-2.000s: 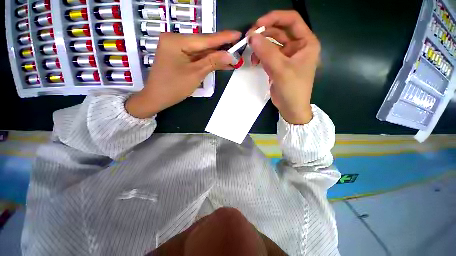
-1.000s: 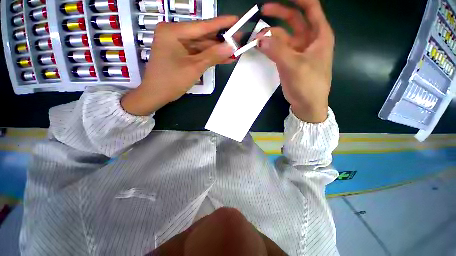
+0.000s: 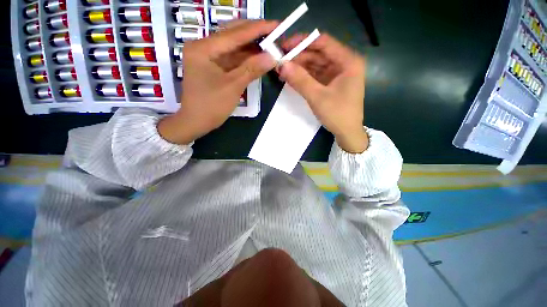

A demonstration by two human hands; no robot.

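Observation:
A narrow white strip is bent into an open U shape between my hands, both ends pointing up and right. My left hand pinches a small cylindrical part, mostly hidden by the fingers, at the bend of the strip. My right hand has its thumb and fingers at the lower arm of the strip; its fingers are partly blurred. A long white sheet lies below the hands, its top end hidden by them.
A white parts tray with columns of red, silver and yellow cylinders is at left. A second tray, part filled, stands far right. A dark slender tool lies on the dark bench beyond my right hand.
The strip was nearly straight at the part two seconds ago and now stands bent. My right hand opened away, then came back in to the strip. The dark tool shows more.

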